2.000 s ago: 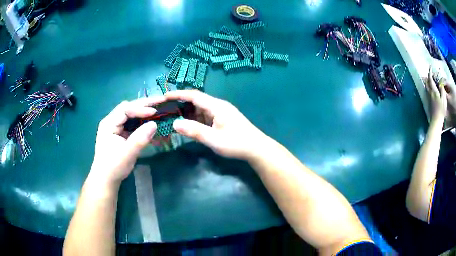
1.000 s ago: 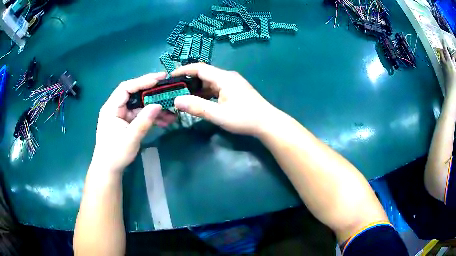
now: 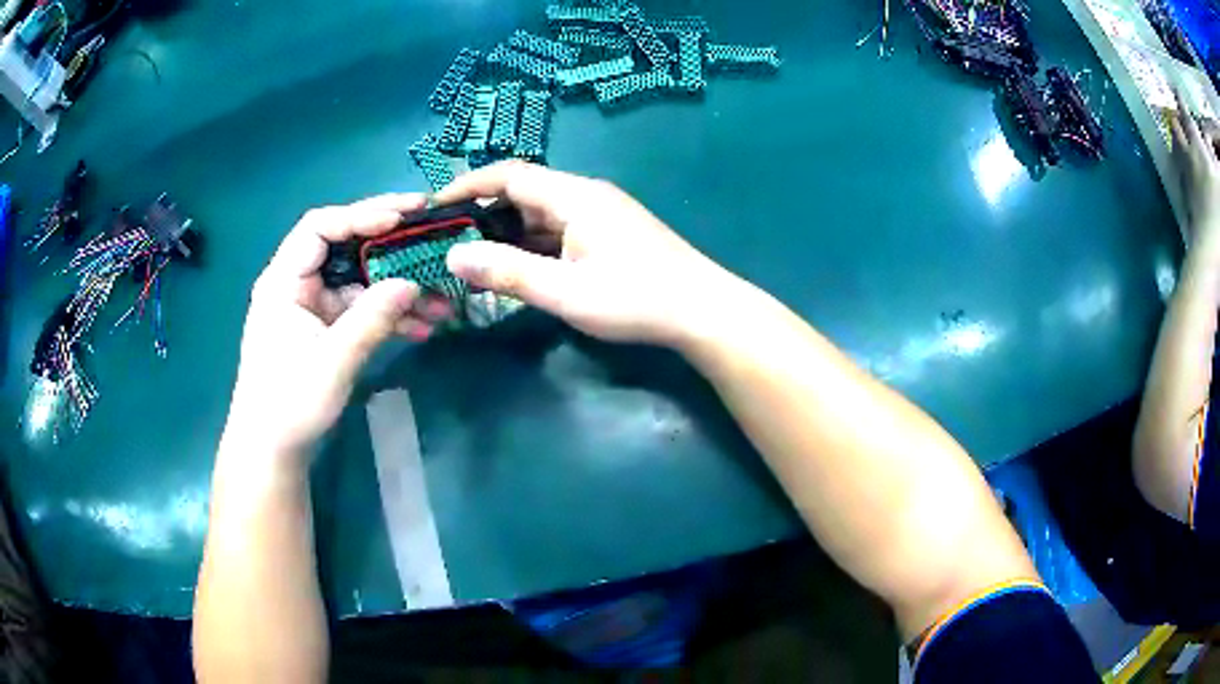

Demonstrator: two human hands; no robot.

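Note:
A black connector housing [image 3: 344, 262] is held level between both hands. An orange-red seal ring [image 3: 426, 229] runs along its face. A green perforated retainer [image 3: 418, 259] lies at the face, inside the ring; how deep it sits cannot be told. My left hand [image 3: 325, 301] grips the left end, with the thumb on the retainer's lower edge. My right hand [image 3: 575, 257] grips the right end, with the thumb on the retainer's right part. Pale wires [image 3: 492, 307] show below the housing. The fingers behind it are partly hidden.
Loose green retainers [image 3: 502, 118] lie in a pile beyond the hands. Wired connector assemblies lie at the left [image 3: 167, 234] and upper right [image 3: 1037, 114]. A pale strip [image 3: 408, 501] lies near the table's front edge. Another person's arm [image 3: 1177, 374] is at the right.
The camera view has shifted, and the tape roll has left the picture. The housing's face has tilted into clearer view, showing more of the seal ring and retainer. Both hands keep their hold.

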